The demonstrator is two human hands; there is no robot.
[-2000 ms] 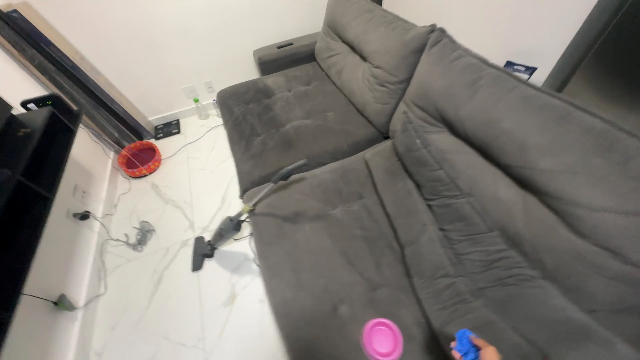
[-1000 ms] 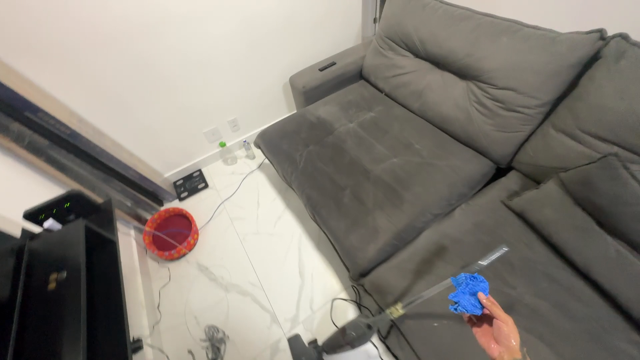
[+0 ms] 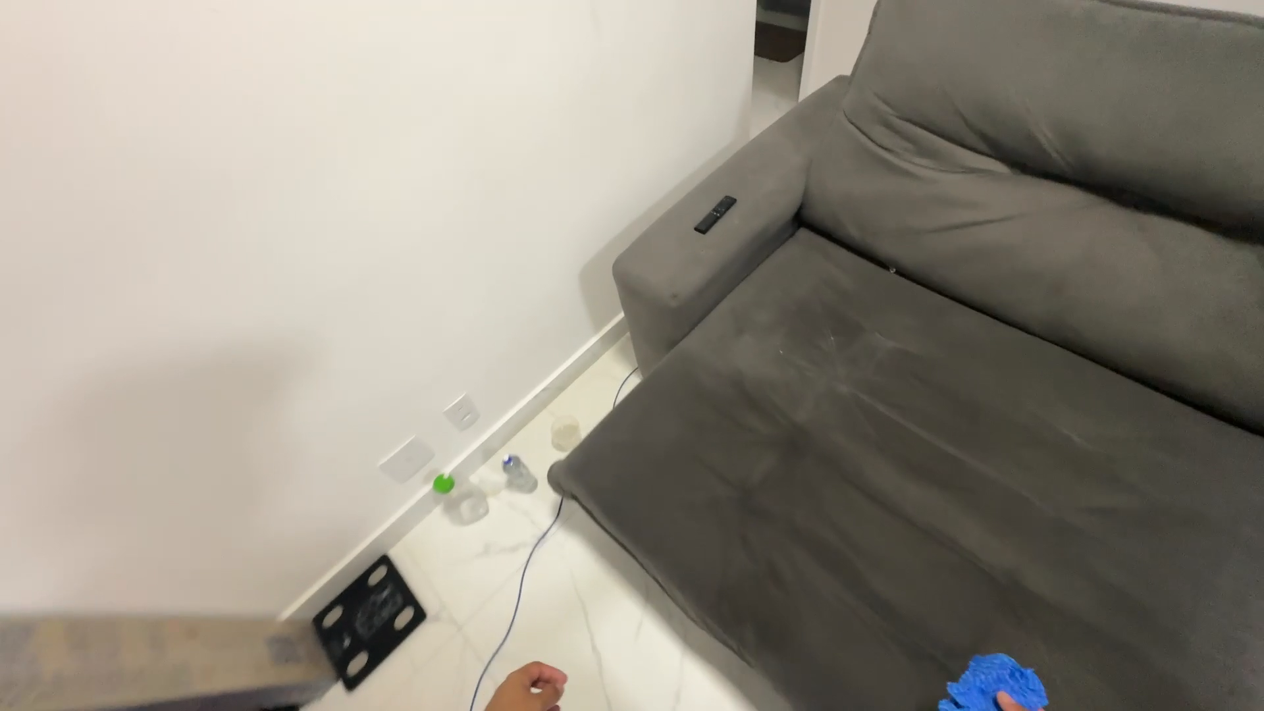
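At the bottom right, over the seat of the grey fabric sofa [image 3: 889,415], a crumpled blue cloth [image 3: 992,683] is held by my right hand [image 3: 1009,702], of which only a fingertip shows. My left hand [image 3: 528,686] is at the bottom centre above the marble-look floor, fingers curled, with nothing seen in them. A black remote control [image 3: 715,214] lies on the sofa's armrest.
Along the white wall [image 3: 296,197] stand a clear bottle with a green cap [image 3: 466,502], a small clear bottle [image 3: 519,474] and a clear cup [image 3: 565,433]. A black bathroom scale [image 3: 370,620] lies left of them. A thin cable [image 3: 521,583] crosses the floor.
The view has moved closer to the sofa's armrest end. My left hand has come into view. The vacuum cleaner, the red pet bed and the pink dish seen earlier are out of view.
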